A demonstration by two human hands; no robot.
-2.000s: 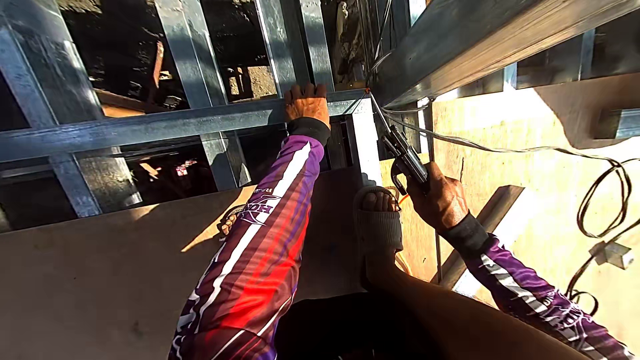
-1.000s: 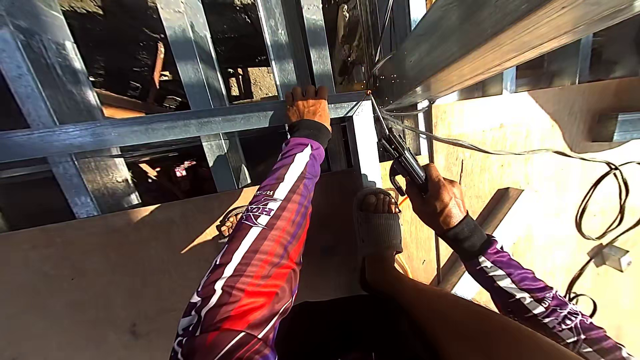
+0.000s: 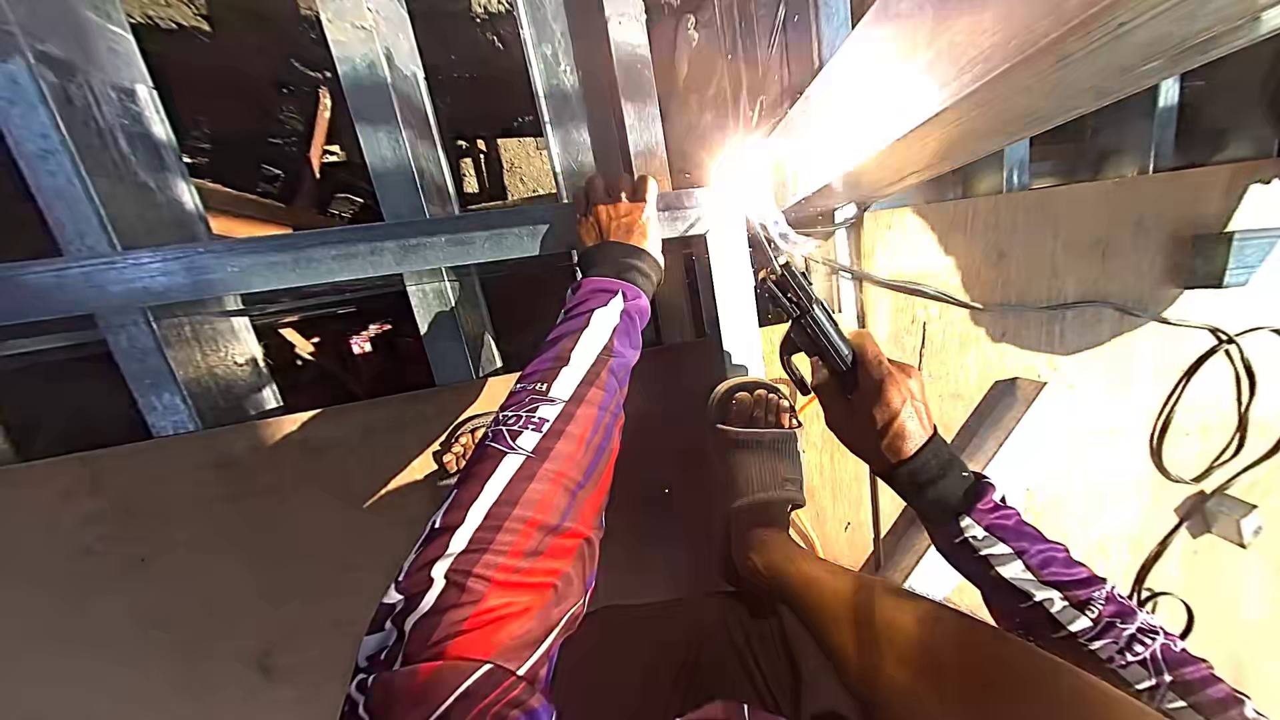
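Note:
My left hand (image 3: 620, 215) grips a galvanized steel tube (image 3: 400, 252) that runs across the frame, its fingers over the far edge. In my right hand (image 3: 880, 400) is a black welding electrode holder (image 3: 818, 325), pointing up and left. A blinding white welding arc (image 3: 750, 175) glows just beyond the holder's tip, where the crosswise tube meets a large slanting steel beam (image 3: 1000, 120). Glare hides the joint and the electrode's end. Below the arc, a short upright steel member (image 3: 735, 300) looks washed out white.
My sandalled foot (image 3: 762, 450) stands close below the joint on plywood (image 3: 180, 560). Black cable (image 3: 1200, 400) coils at the right, near a small metal box piece (image 3: 1222, 518). A steel offcut (image 3: 965, 470) lies beside my right wrist. Gaps between the steel members open to a lower level.
A bright arc now flares at the joint, where only small sparks or specks showed one second ago. Both hands have stayed in nearly the same places.

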